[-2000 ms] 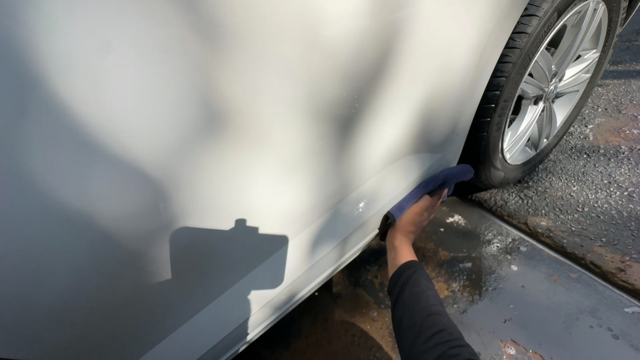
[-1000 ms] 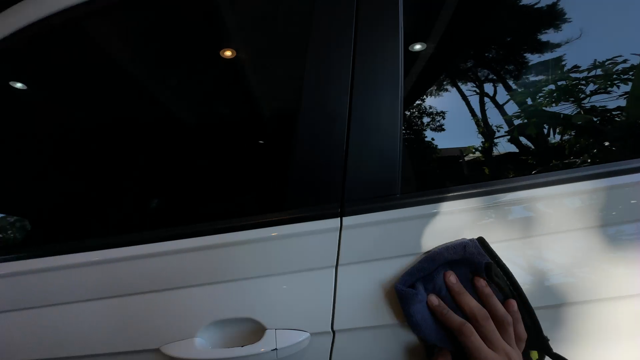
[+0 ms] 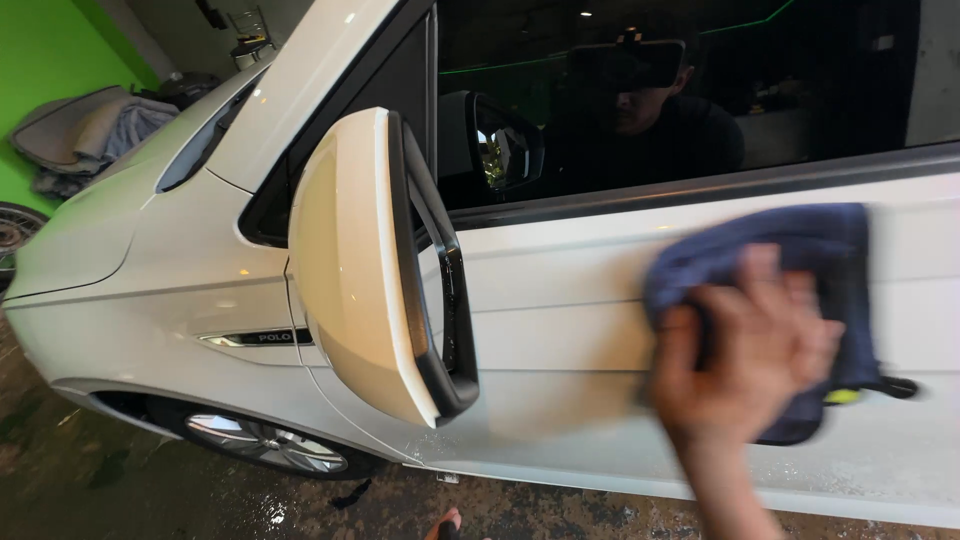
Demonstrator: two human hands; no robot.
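Note:
My right hand [image 3: 739, 345] is pressed onto a dark blue cloth [image 3: 765, 232], its fingers spread and blurred. The cloth lies against the white front door [image 3: 555, 337] of a car, below the window trim. A black edge or loop and a small yellow-green tag show at the cloth's lower right. Left of the cloth, the white side mirror [image 3: 341, 270] juts out from the door. Water drops dot the lower door. My left hand is out of view.
The dark side window [image 3: 810, 97] reflects a person. A front wheel [image 3: 266, 442] stands at lower left on wet ground [image 3: 187, 502]. Part of a foot [image 3: 450, 521] shows at the bottom edge. Covers or cloths [image 3: 97, 135] are piled by a green wall [image 3: 52, 52].
The view has swung from the lower body panel, past a door handle, to the side mirror. The blue cloth stays with my right hand, first low by a wheel, then below the windows.

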